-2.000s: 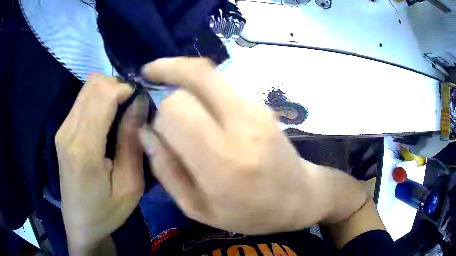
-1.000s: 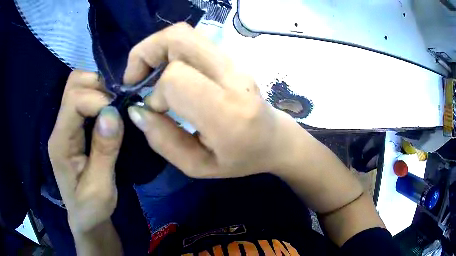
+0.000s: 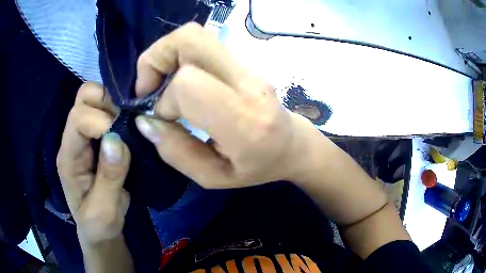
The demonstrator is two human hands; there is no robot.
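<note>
A dark navy denim garment (image 3: 121,40) lies over my lap and up the left of the view, with a thin tan stitch line and a narrow folded seam. My left hand (image 3: 96,160) pinches the denim below the seam between thumb and fingers. My right hand (image 3: 213,112) grips the seam edge just to its right. A tiny pale glint shows at the right fingertips; what it is cannot be told. White, finely striped lining (image 3: 53,34) shows at the upper left.
The white machine table (image 3: 383,90) has a worn dark spot (image 3: 312,111) near its front edge. Striped fabric (image 3: 219,15) lies at the top. A red round thing (image 3: 428,178) and a blue cylinder (image 3: 439,197) are at the right.
My right hand has moved up and left from two seconds ago, uncovering the seam. Since one second ago the left thumb has slipped slightly lower and the seam lies flatter.
</note>
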